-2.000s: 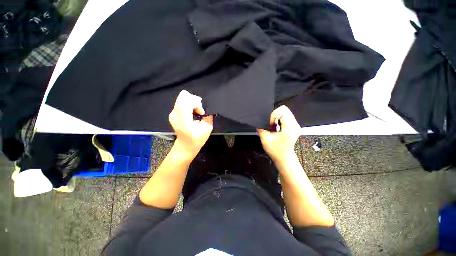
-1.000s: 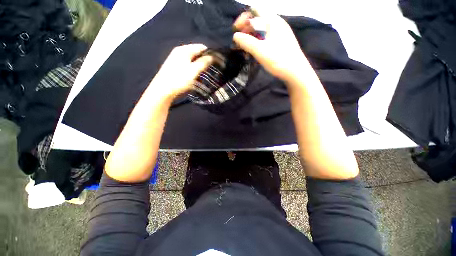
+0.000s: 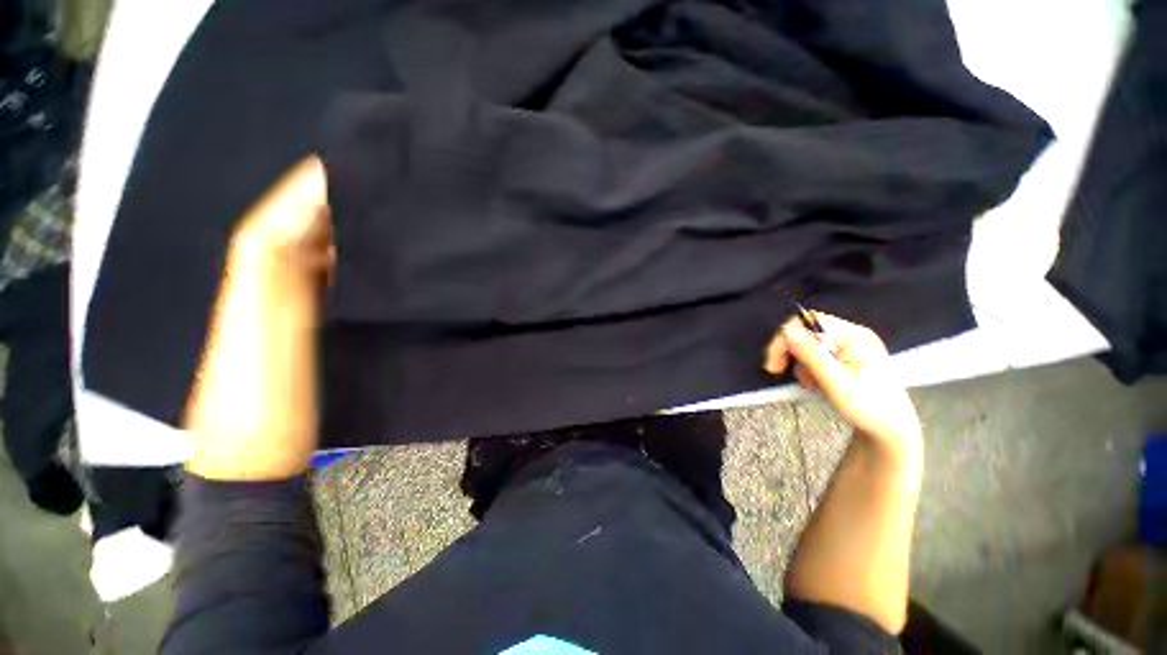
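A black garment (image 3: 512, 256) lies spread over the white table, with folds across its middle and a long edge near the table's front. My left hand (image 3: 292, 224) is blurred on the garment's left part; its fingers are turned away, so whether they pinch the cloth is unclear. My right hand (image 3: 838, 365) is over the garment's front edge at the right. It holds small dark pointed snips (image 3: 806, 316), the tip pointing up and left, the rest hidden in the fingers.
The white table (image 3: 128, 431) shows at the left, right and front edges. Another black garment (image 3: 1120, 243) hangs over the right side. Dark and checked garments (image 3: 39, 237) are piled at the left. A blue bin (image 3: 1159, 489) and brown box (image 3: 1126, 595) stand at lower right.
The bunched checked part is out of sight and plain black cloth lies spread there. My left hand has moved left, and my right hand has moved down and right to the front edge.
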